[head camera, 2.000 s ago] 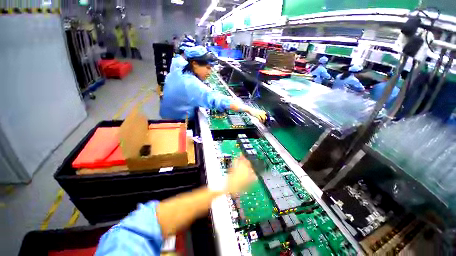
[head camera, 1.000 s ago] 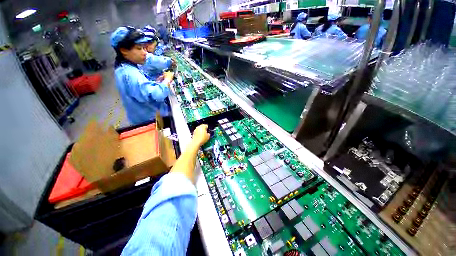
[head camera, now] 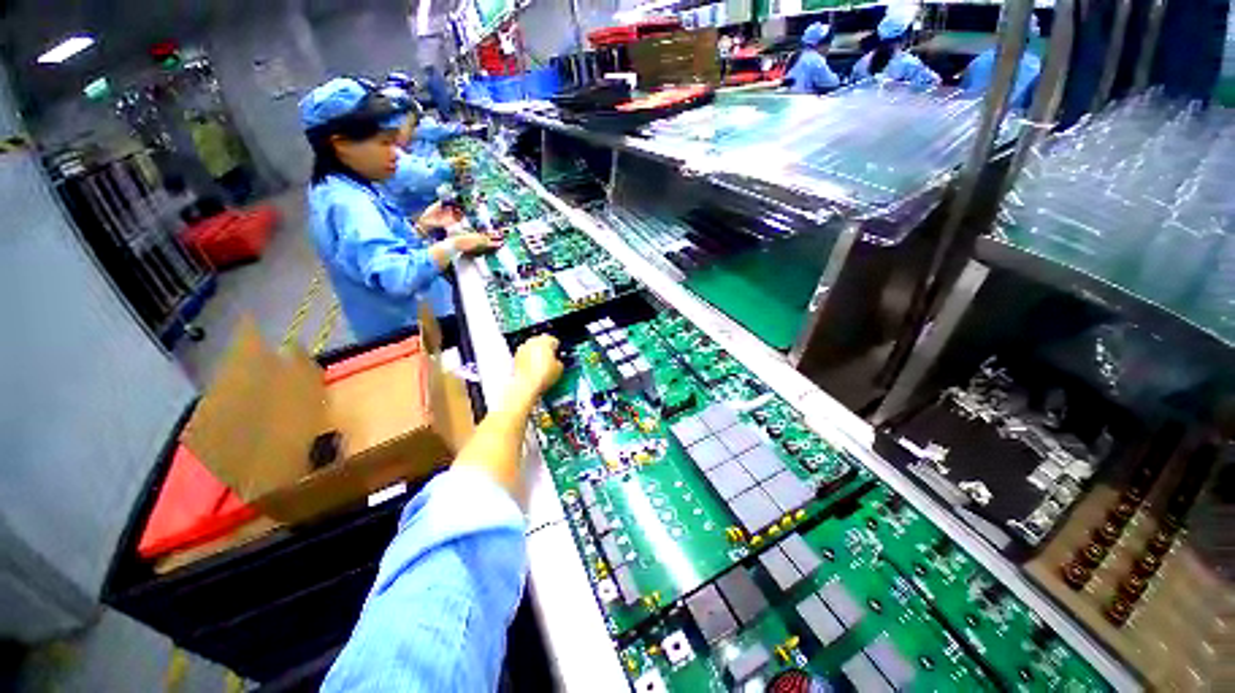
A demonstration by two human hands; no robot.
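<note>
My left hand (head camera: 536, 363) reaches in from the bottom left, with a blue sleeve. It is at the far left corner of the large green circuit board (head camera: 664, 508). Its fingers look bent, with something dark at the fingertips; whether they hold a part or touch the board is too small to tell. The board carries grey square blocks (head camera: 742, 467) and small parts near its left edge. A round red-and-dark wound ring (head camera: 790, 681) is cut off at the bottom edge. My right hand is not in view.
An open cardboard box (head camera: 386, 420) and red sheets (head camera: 183, 494) lie in a black bin (head camera: 203, 596) at left. A person in blue (head camera: 373, 251) works at the line ahead. At right are a black tray (head camera: 995, 460) of silvery parts and glossy clear trays (head camera: 813, 142).
From the middle of the board, my left hand has moved to its far left corner, then stayed nearly still. The view has turned right. The nearest worker's hands have moved back over the boards.
</note>
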